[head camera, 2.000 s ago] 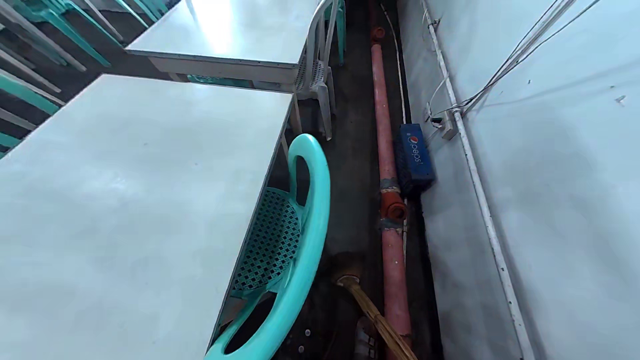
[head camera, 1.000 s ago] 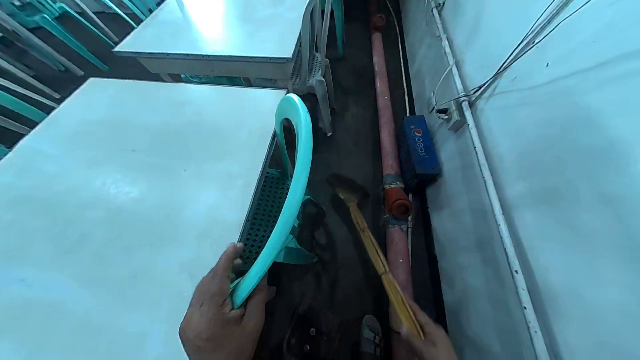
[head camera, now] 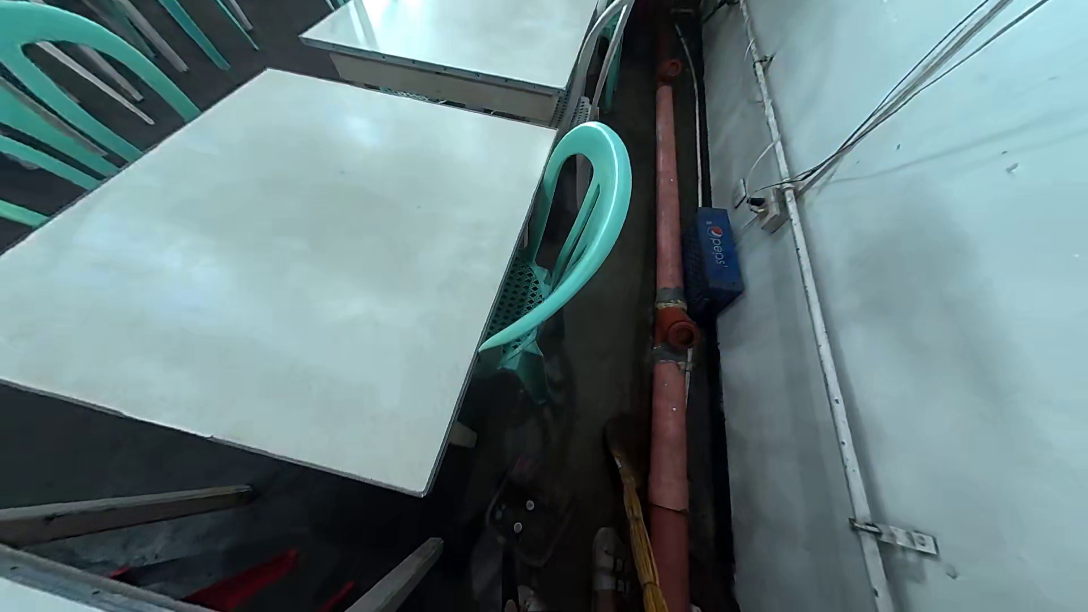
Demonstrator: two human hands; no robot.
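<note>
Neither of my hands can be made out. A broom point(head camera: 637, 527) with a yellowish, bound handle slants up from the bottom edge, its dark head on the floor beside the red pipe; what holds its lower end is out of view. A teal plastic chair point(head camera: 599, 212) stands at the right side of the white-topped table point(head camera: 297, 272), its perforated seat partly under the tabletop. Near the bottom, a dark object with pale round spots point(head camera: 523, 514) is too dim to name. A shoe point(head camera: 608, 557) shows left of the broom.
A red pipe point(head camera: 669, 433) runs along the floor by the pale wall point(head camera: 935, 340), with a blue Pepsi box point(head camera: 718, 251) beside it. A thin white pipe point(head camera: 820, 331) and cables point(head camera: 901, 98) are on the wall. Another table point(head camera: 467, 34) stands ahead; more teal chairs point(head camera: 76, 110) are at left.
My left hand was on the chair's backrest and my right hand on the broom handle one second ago; both are out of sight. The view has shifted, showing more of the table's near end.
</note>
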